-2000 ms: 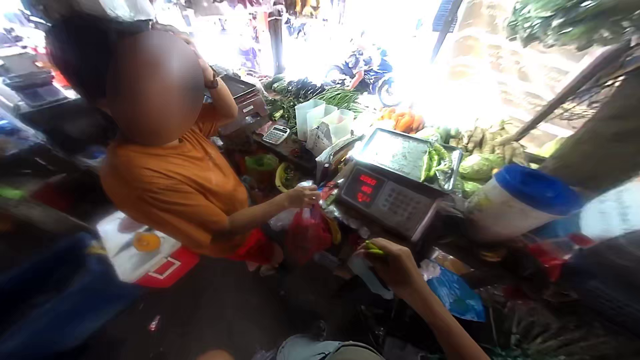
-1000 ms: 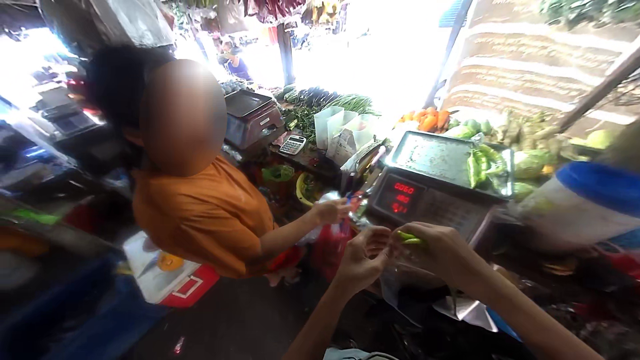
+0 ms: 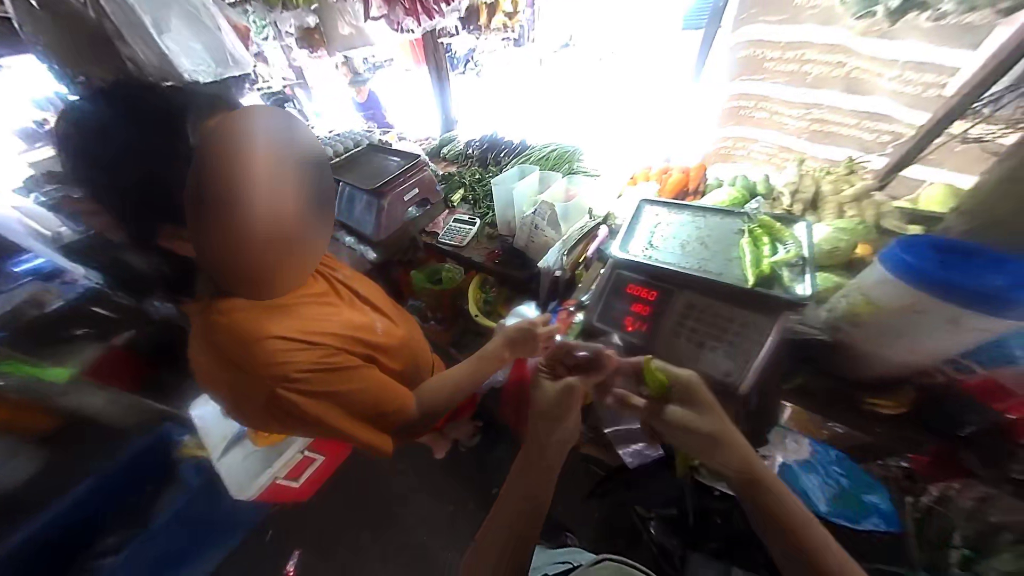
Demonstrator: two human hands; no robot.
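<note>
In my right hand (image 3: 672, 412) is a green chili pepper (image 3: 655, 379), pinched between the fingers. Close beside it my left hand (image 3: 568, 380) is raised with its fingers curled; blur hides whether anything is in them. Just beyond both hands stands a digital scale (image 3: 688, 328) with a lit red display. Several long green peppers (image 3: 768, 246) lie at the right side of its metal tray (image 3: 676, 236). To the left, a person in an orange shirt (image 3: 312, 356) holds a hand close to my left hand, with a clear and red plastic bag (image 3: 518, 392) below it.
A white bucket with a blue lid (image 3: 920, 308) stands right of the scale. Left of it are a calculator (image 3: 459, 230), white plastic containers (image 3: 516, 196) and a second scale (image 3: 384, 188). Vegetables lie behind. A red and white box (image 3: 300, 472) is at lower left, a blue plastic bag (image 3: 840, 484) at lower right.
My left hand, not seen two seconds ago, came up beside my right hand by one second ago. The green pepper has stayed in my right hand. The view has shifted.
</note>
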